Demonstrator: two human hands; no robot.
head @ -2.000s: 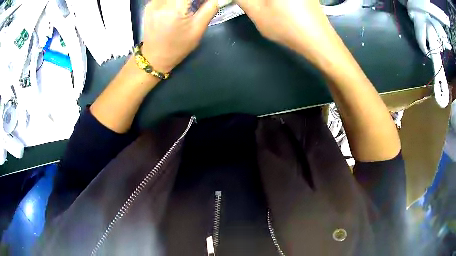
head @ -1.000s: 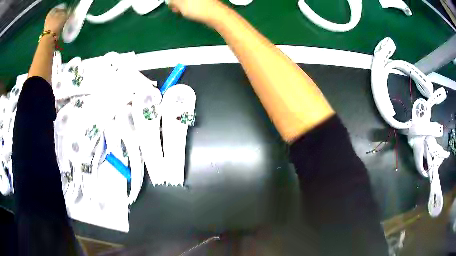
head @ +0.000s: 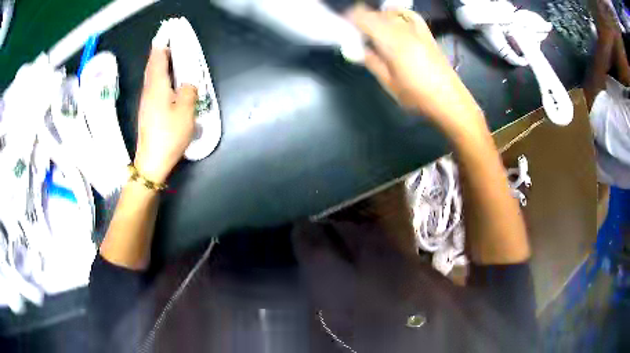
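My left hand [head: 166, 110] holds a glossy white curved shell half [head: 204, 127] above the dark tabletop, left of centre. Its thumb lies across the shell beside a small green circuit board [head: 203, 103]. My right hand [head: 397, 55] is blurred at the top centre. Its fingers are at the end of a long white part [head: 297, 21], also blurred and partly cut off by the top edge.
White shells with green boards are piled at left [head: 41, 186], with blue strips [head: 61, 189] among them. A white looped bundle [head: 511, 34] and dark small hardware [head: 572, 24] lie upper right. An open cardboard box [head: 559, 207] holds white parts below. Another person's arm [head: 608, 41] shows far right.
Both hands have come back from the green conveyor to the dark table. My left hand now has a shell half, and my right hand a long white part. The view has shifted.
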